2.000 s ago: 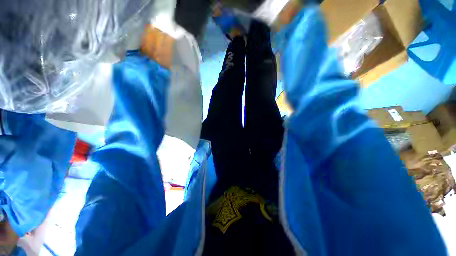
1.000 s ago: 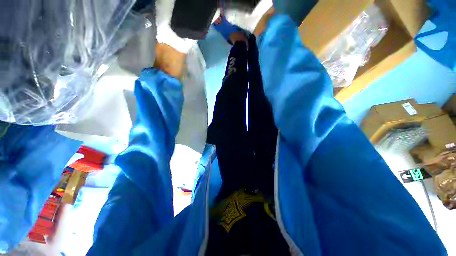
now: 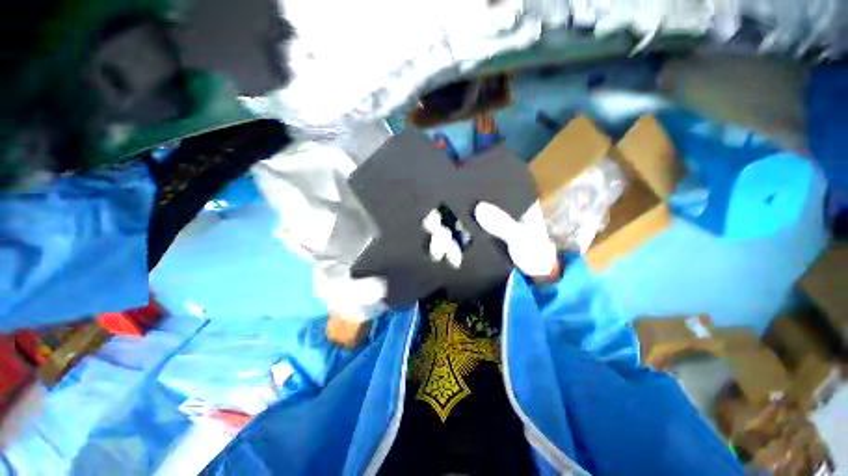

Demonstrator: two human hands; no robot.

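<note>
A dark grey cross-shaped pad [image 3: 404,209] is held up in front of my chest, with a small opening near its middle. White-gloved fingertips show through or over that opening; whose fingers cannot be fully told, but they look like my left hand's. My left hand [image 3: 351,296] is in a white glove at the pad's lower left edge, mostly behind it. My right hand [image 3: 521,240], also white-gloved, lies on the pad's right side with its thumb on the front face.
A heap of white parts [image 3: 400,56] lies on the green bench [image 3: 209,110] ahead. Dark pieces [image 3: 139,70] are at upper left. White sheet [image 3: 316,200] hangs by the bench edge. An open cardboard box [image 3: 637,214] and blue stool [image 3: 776,200] are right. Another person's blue sleeve [image 3: 74,246] is left.
The view has tilted up to the bench. The dark grey pad is now spread between both hands in front of my chest; earlier a dark piece showed at the top by my left hand.
</note>
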